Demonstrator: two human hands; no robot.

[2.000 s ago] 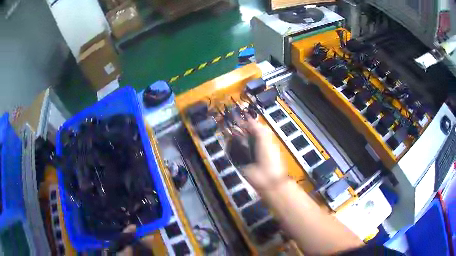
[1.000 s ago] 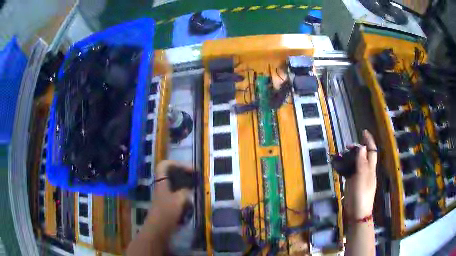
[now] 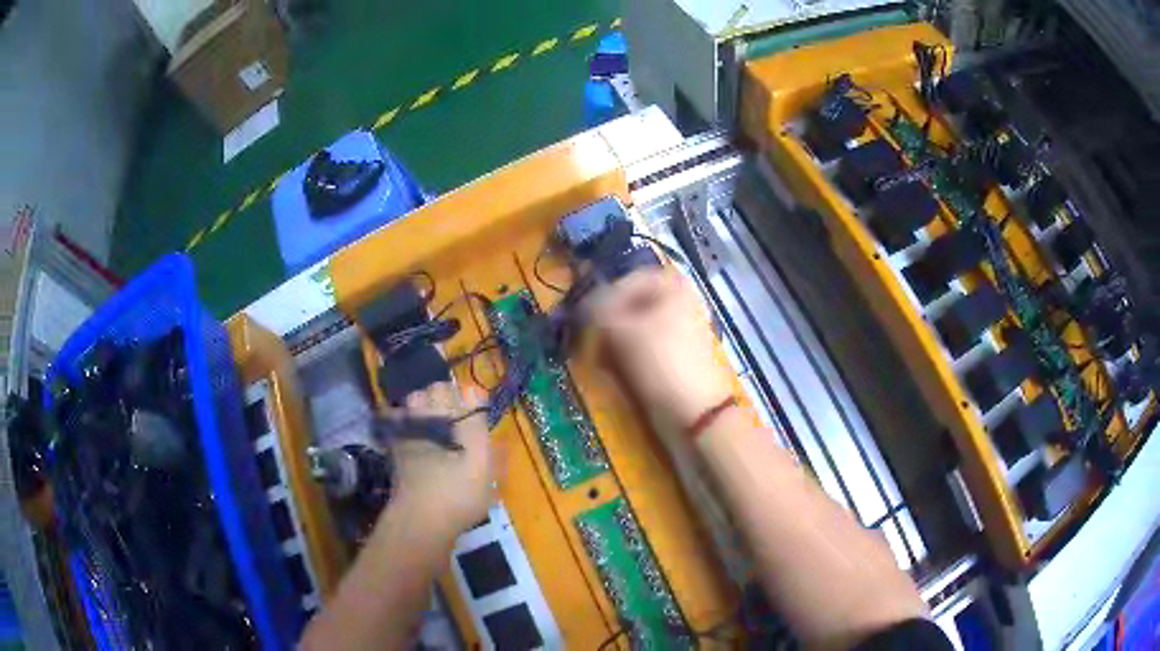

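Observation:
An orange test tray [image 3: 445, 242] lies in front of me with two green connector boards [image 3: 560, 426] down its middle. Black power adapters [image 3: 394, 312] sit at the far end of its left row, and others [image 3: 594, 224] at the far end of its right row. My left hand [image 3: 439, 477] is at the left row just below the seated adapters, closed on an adapter with a dark cable bundle across the fingers. My right hand [image 3: 655, 337] is blurred over the right row, below the seated adapters; dark cable shows by its fingertips, and its grip is hidden.
A blue basket [image 3: 216, 420] heaped with black adapters stands at the left. Metal conveyor rails [image 3: 801, 382] run right of the tray, and another orange tray [image 3: 865, 299] full of adapters lies beyond. A blue container [image 3: 305, 223] with a dark object stands past the far end.
Both hands have moved from beside the tray, where each held an adapter, onto its two slot rows near the far end. The view has turned and shifted.

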